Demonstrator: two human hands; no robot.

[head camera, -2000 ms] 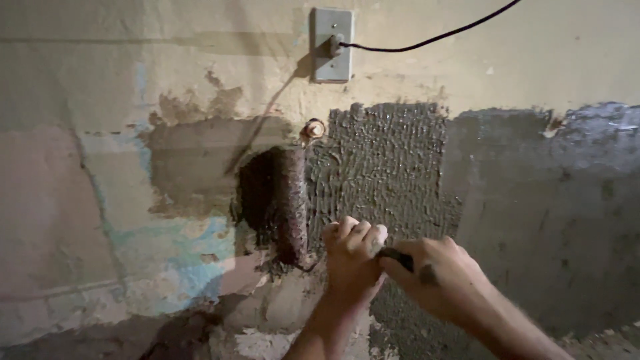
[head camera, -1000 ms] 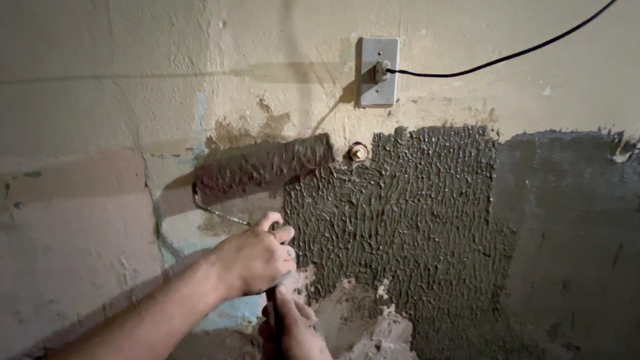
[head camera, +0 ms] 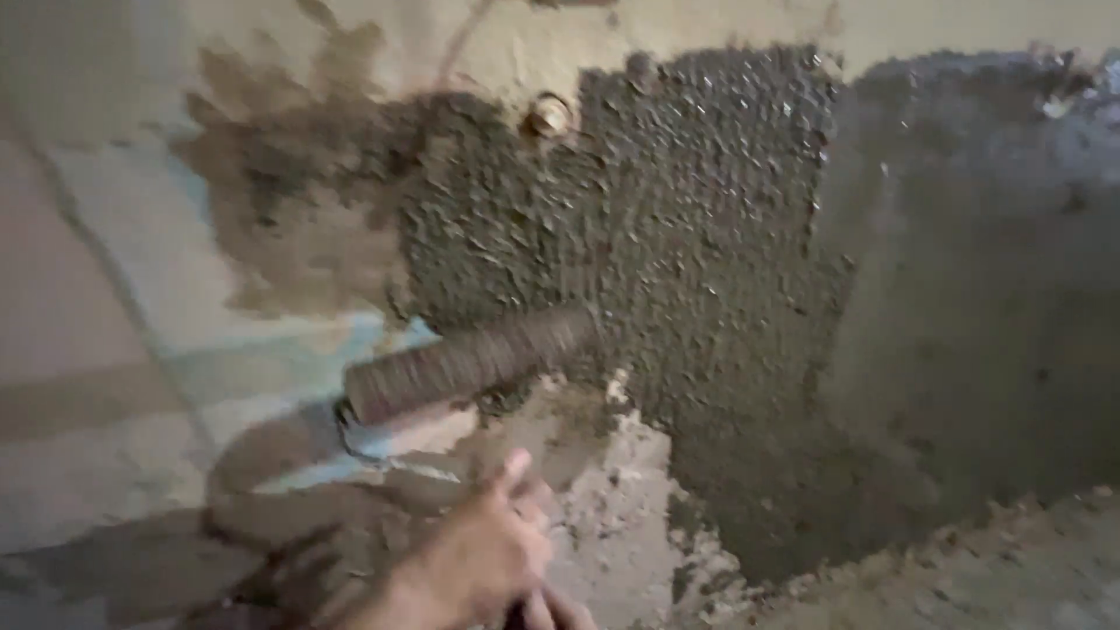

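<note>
A paint roller (head camera: pixel 472 363), its sleeve coated in gray material, lies tilted against the wall at the lower left edge of a rough, wet gray coating (head camera: pixel 700 227). Its wire frame runs down toward my left hand (head camera: pixel 490 542), which is closed around the handle. Below it, at the bottom edge, my right hand (head camera: pixel 560 612) grips the dark lower handle and is mostly cut off by the frame. The roller is blurred by motion.
A round brass-colored fitting (head camera: pixel 549 115) sticks out of the wall at the coating's upper edge. Smoother gray coating (head camera: pixel 971 262) covers the right side. Bare, patchy plaster (head camera: pixel 612 490) shows below, and a cracked painted wall (head camera: pixel 114 289) stands at the left.
The roller has moved down from beside the brass fitting. Textured gray coating now covers the wall left of and below the fitting. The view has shifted closer, leaving the outlet out of sight.
</note>
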